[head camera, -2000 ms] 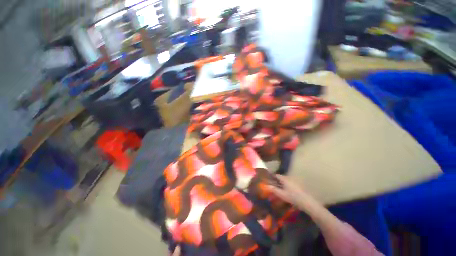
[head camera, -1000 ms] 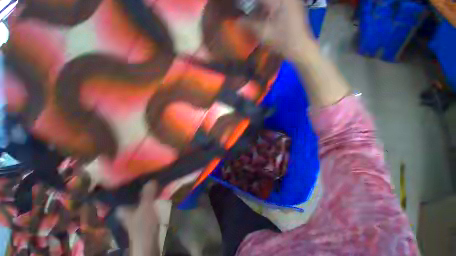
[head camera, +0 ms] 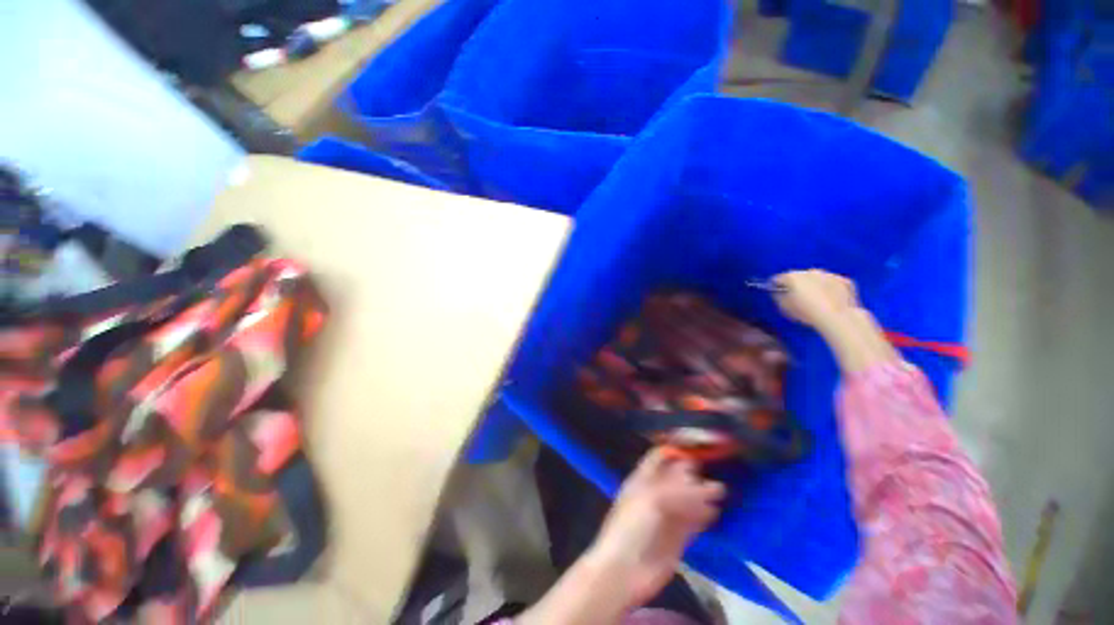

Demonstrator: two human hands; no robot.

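A printed tote bag [head camera: 702,366] in brown, orange and pink lies low inside a deep blue bin [head camera: 910,195]. My left hand [head camera: 660,507] is at the bin's near side, with its fingers closed on the orange near edge of this bag. My right hand [head camera: 816,299] is over the right part of the bin, apart from the bag. It is closed around thin metal snips [head camera: 765,285], whose tips point left. The image is blurred, so fine threads cannot be seen.
A heap of printed bags [head camera: 183,427] with black straps lies on the tan table [head camera: 415,281] at left. More blue bins [head camera: 586,73] stand behind the table's right edge. A red strip [head camera: 926,347] crosses the bin's right rim. A white panel [head camera: 110,122] is at upper left.
The view has swung right and down to the bin. The bag held up large before my face is now down inside the bin. My right hand has come away from it.
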